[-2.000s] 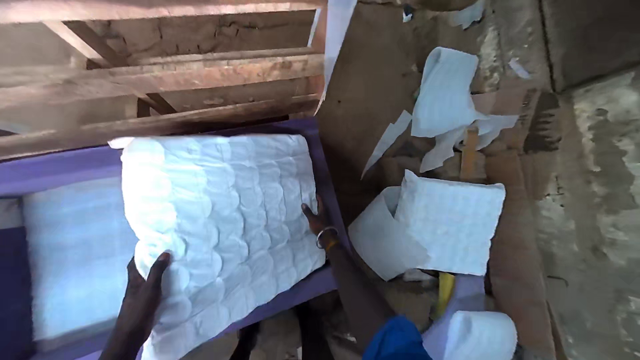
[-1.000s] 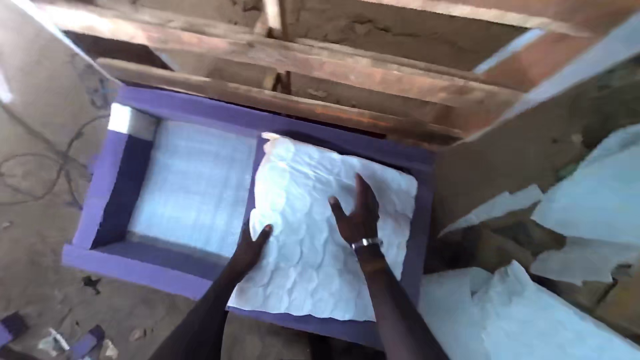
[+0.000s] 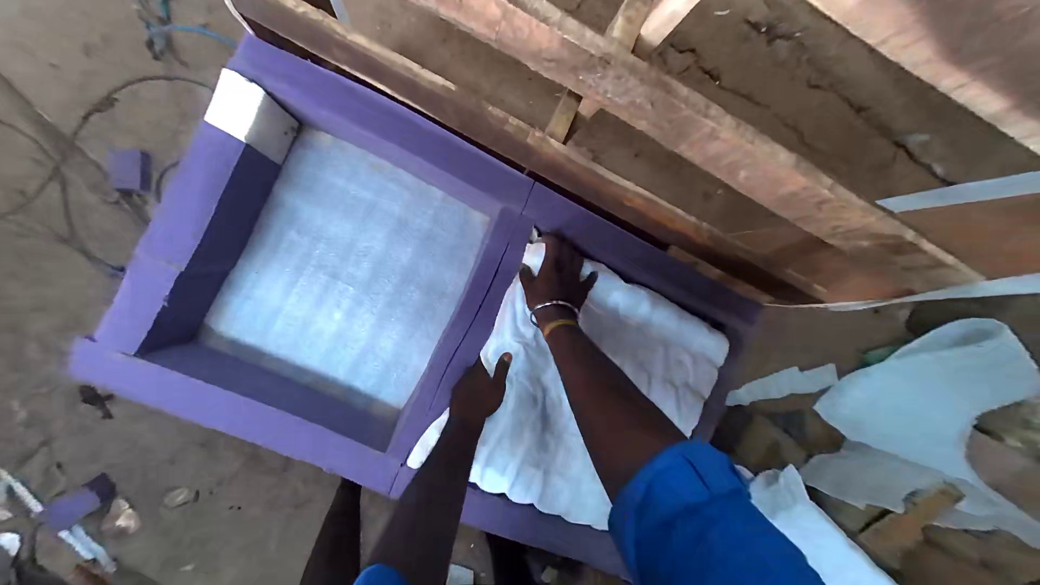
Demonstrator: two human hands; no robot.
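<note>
A frame lined with purple foam [image 3: 236, 406] has two compartments. In its left one lies a flat white sheet [image 3: 349, 260]. The right compartment holds a puffy white quilted pad [image 3: 650, 333], its left part creased. My right hand [image 3: 559, 272] presses on the pad's upper left corner, fingers bent over the edge and partly hidden. My left hand [image 3: 481, 390] rests at the pad's left edge beside the purple divider, thumb raised; its fingertips are hard to make out. A white block [image 3: 248, 114] forms part of the frame's upper left corner.
Wooden slats [image 3: 707, 122] run along the frame's far side. White sheet scraps [image 3: 918, 390] lie at the right, near a piece of wood [image 3: 910, 520]. Purple foam offcuts [image 3: 73, 504] and a thin cable [image 3: 69, 171] are on the ground at the left.
The quilted pad, held up in both hands two seconds ago, now lies in the right compartment. My right hand has moved from the pad's middle to its upper left corner. The view has turned.
</note>
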